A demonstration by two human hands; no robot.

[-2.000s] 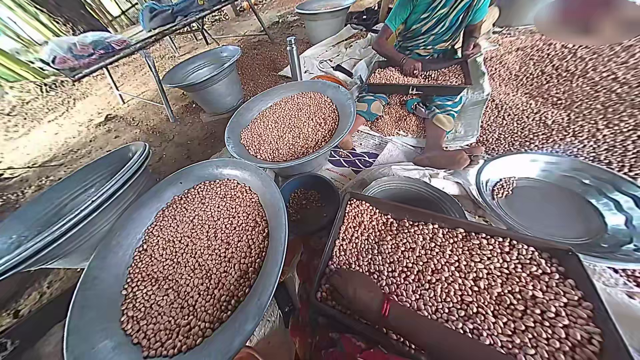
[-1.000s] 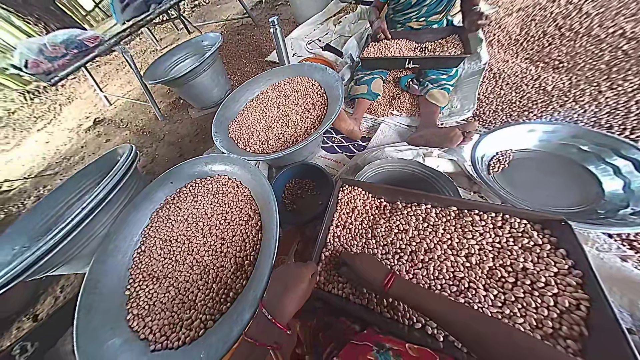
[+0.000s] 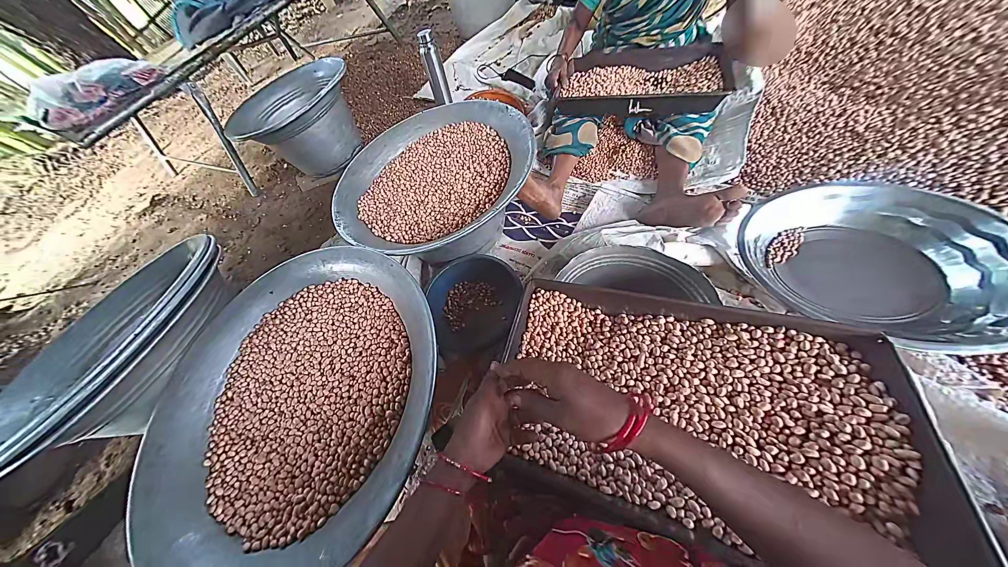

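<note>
My left hand (image 3: 484, 421) and my right hand (image 3: 571, 402) meet with fingertips together at the left edge of a dark rectangular tray (image 3: 937, 441). The tray is spread with reddish-brown nuts or seeds (image 3: 732, 386). Whether anything small is pinched between the fingers cannot be told. Left of my hands, a wide metal basin (image 3: 169, 441) holds a large heap (image 3: 315, 402) of the same kind. Just beyond my hands stands a dark bucket (image 3: 472, 339) with a few dark pieces in the bottom.
Another filled basin (image 3: 516, 150) stands ahead, near a metal flask (image 3: 433, 67). Across from me a person (image 3: 646, 24) holds a similar tray (image 3: 677, 104). A shiny basin (image 3: 858, 276) lies at right, stacked basins (image 3: 118, 362) at left, a metal tub (image 3: 307, 118) near a table (image 3: 197, 67).
My left hand was out of clear view, then appeared beside the tray's left edge. My right hand has moved from over the nuts in the tray to meet it.
</note>
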